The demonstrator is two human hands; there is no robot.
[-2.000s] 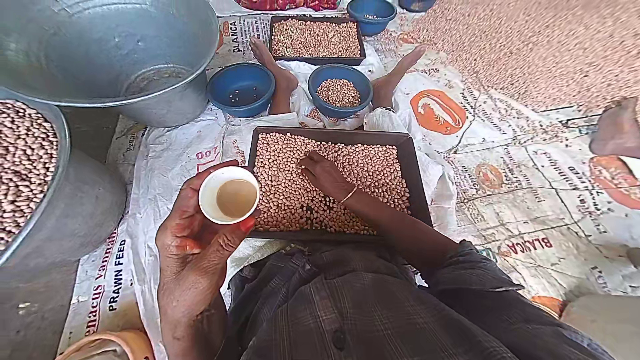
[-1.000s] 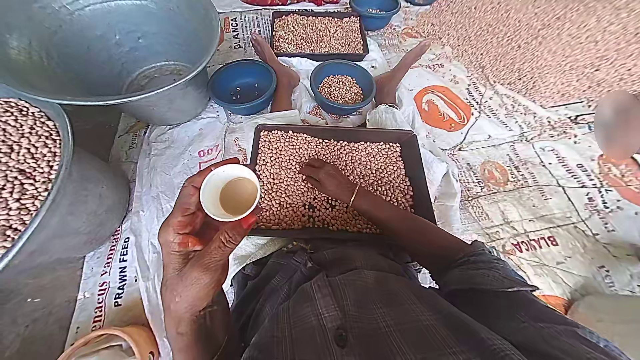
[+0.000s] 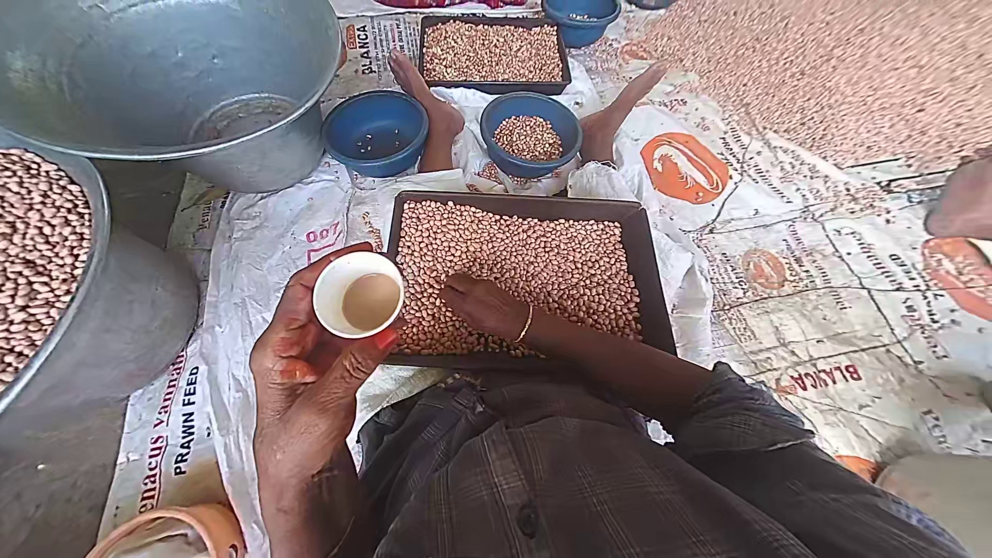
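Observation:
My left hand (image 3: 310,356) is closed around a small white cup (image 3: 329,298) with a milky brown drink in it, held above the left edge of a black tray (image 3: 659,287). The tray lies in front of my body, full of shelled peanuts (image 3: 542,256). Resting on the peanuts near the tray's middle is my right hand (image 3: 488,306), with a thin bangle at the wrist. Its fingertips point down among the nuts, so whether they pinch any cannot be seen. Beyond the tray stand a blue bowl of peanuts (image 3: 546,147) and a blue bowl (image 3: 376,159) with a few bits inside.
A large metal tub (image 3: 256,155) and a metal vessel of peanuts (image 3: 139,294) stand at left. A second black tray (image 3: 496,85) and another blue bowl (image 3: 581,27) are at the top. Peanuts (image 3: 837,70) spread over printed sacks at upper right. An orange container (image 3: 209,527) is at lower left.
My right hand has shifted slightly over the peanuts, staying in the tray. The left hand keeps the cup in nearly the same place.

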